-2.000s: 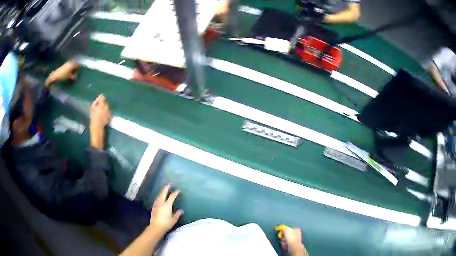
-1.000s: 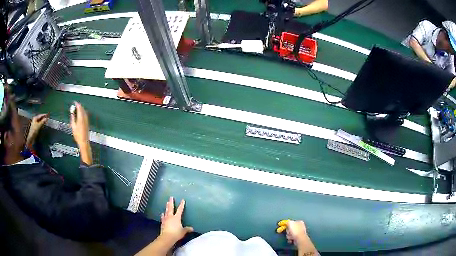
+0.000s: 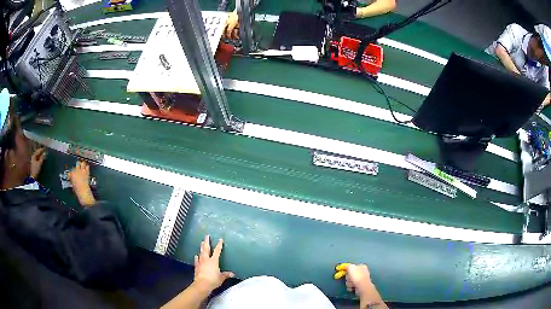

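Observation:
My left hand point(image 3: 208, 265) rests on the green bench point(image 3: 290, 253) near its front edge, fingers spread, holding nothing. My right hand point(image 3: 357, 279) is at the bench's front edge to the right. Its fingers are curled, with yellow finger cots point(image 3: 342, 270) at the tips. No held object shows, but the inside of the hand is hidden. A lamp housing point(image 3: 345, 163) with a dotted face lies on the green line further out. A second housing point(image 3: 432, 183) lies to its right.
A co-worker's hand point(image 3: 80, 176) is at the left bench edge. A white perforated divider point(image 3: 173, 222) stands left of my hand. Beyond are a metal post point(image 3: 202, 66), a white board point(image 3: 163, 60), a red unit point(image 3: 360, 55) and a black monitor point(image 3: 483, 96).
Both housings on the line have shifted right. The co-worker's raised hand has come down to the bench, and a housing now shows on the pale strip there. My hands have hardly moved.

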